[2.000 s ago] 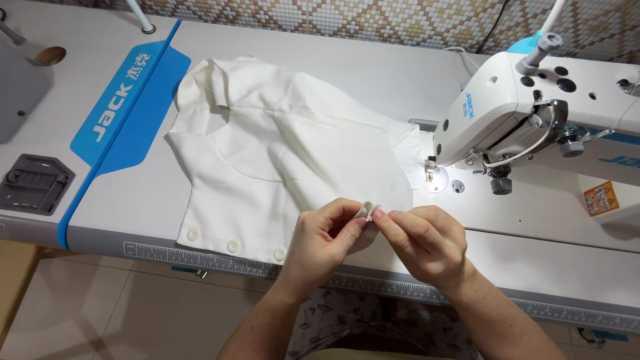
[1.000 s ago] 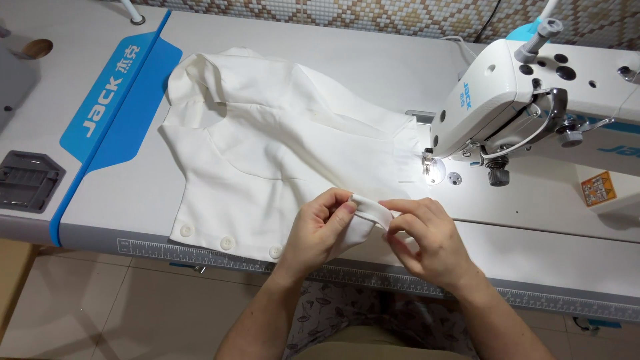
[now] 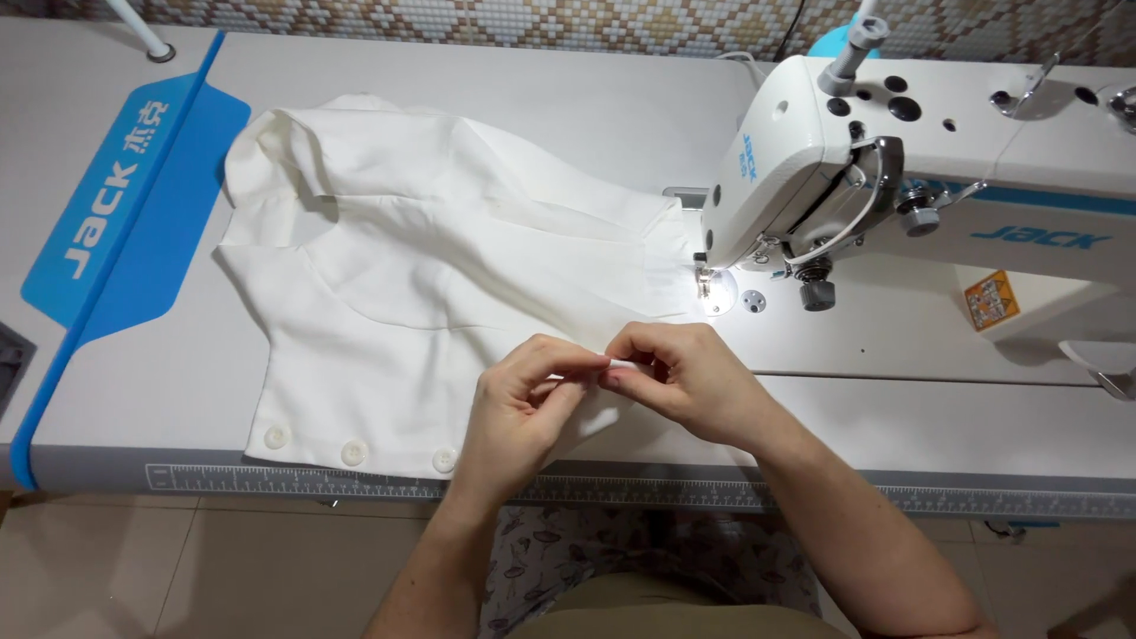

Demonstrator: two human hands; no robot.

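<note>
A white buttoned garment (image 3: 399,257) lies spread on the sewing table, its right end close to the presser foot (image 3: 704,282) of a Jack sewing machine (image 3: 799,151). Along its near left edge run white buttons (image 3: 354,453). My left hand (image 3: 528,399) pinches the garment's folded edge between thumb and fingers at the near right part. Touching or almost touching it, my right hand (image 3: 679,377) grips the same narrow fold between thumb and fingers. The fingers hide part of the fold.
A ruler strip (image 3: 674,493) runs along the table's front edge. Right of the needle area, a white object with an orange sticker (image 3: 991,302) sits under the machine arm. A thread stand post (image 3: 140,31) rises at the back left. A tiled wall (image 3: 532,22) stands behind.
Both hands stay at the garment's near edge. A second ago they held a wider strip of the fold between them; now the fingertips are closer together.
</note>
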